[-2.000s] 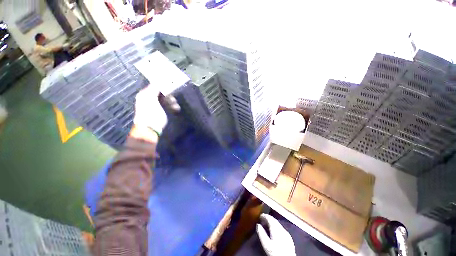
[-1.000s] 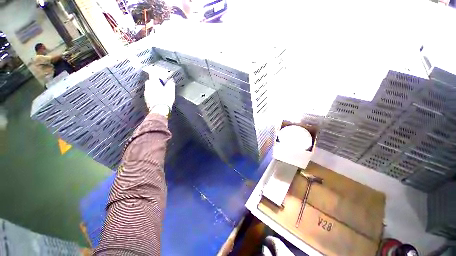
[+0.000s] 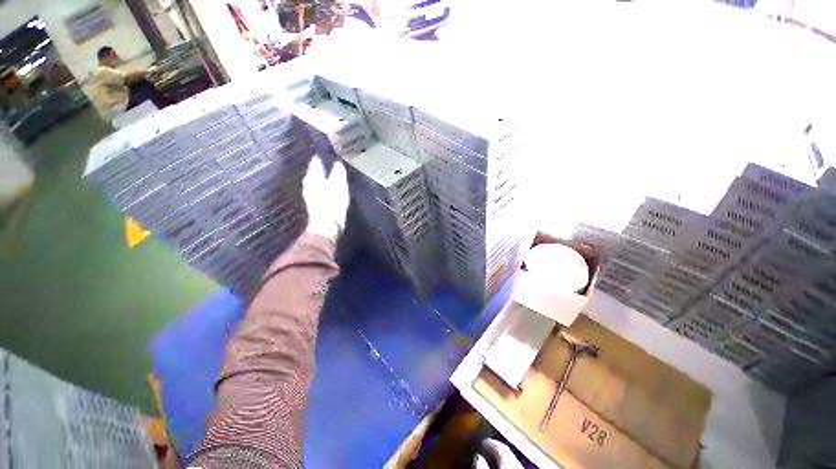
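My left hand [image 3: 326,200], in a white glove, is at the front of the stacked grey slotted housings, fingers upward and holding nothing. It is just below a housing [image 3: 330,125] on top of the inner stack; whether it touches the stack is unclear. A shorter stack's top housing [image 3: 385,165] is to its right. My right hand [image 3: 498,454], in a white glove, is cut off by the bottom edge, so its grip is hidden.
A blue surface [image 3: 367,366] lies under the stacks. On the bench, cardboard [image 3: 632,403] holds a T-handle tool [image 3: 561,380] and a grey plate [image 3: 521,346], beside a carton of white discs [image 3: 555,269]. More housings [image 3: 733,238] stand right. A person [image 3: 112,84] is far left.
My left hand set a housing on the inner stack, let go and moved down its front. The view has shifted, and the sander has left the frame. My right hand is now mostly out of view.
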